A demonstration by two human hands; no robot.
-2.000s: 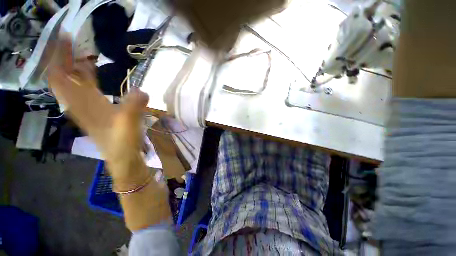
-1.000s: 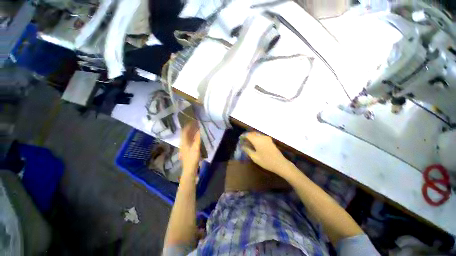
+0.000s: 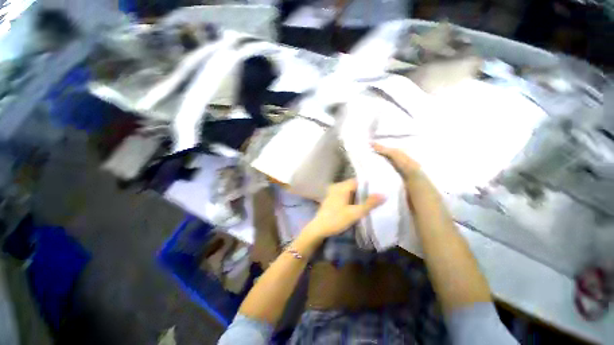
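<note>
A thick bundle of white-backed pieces point(image 3: 382, 202) hangs over the table's front edge, above my lap. My left hand point(image 3: 343, 210) is on its left side, with thumb and fingers around that edge. My right hand point(image 3: 397, 162) is on its right side, fingers over the upper part. The bundle is between both hands. A brown piece point(image 3: 357, 283) lies across my plaid-covered lap. The picture is blurred, and the fingers behind the bundle are hidden.
The blurred sewing machine point(image 3: 538, 162) stands at the right. Red-handled scissors point(image 3: 592, 294) lie on the table's right part. A blue basket point(image 3: 195, 279) with pieces is below left. White strips point(image 3: 192, 101) and dark cloth lie at the back left.
Both hands have moved up from the lap area to the white bundle and taken hold of it. The bundle now hangs further over the front edge. The view has shifted, showing more of the back.
</note>
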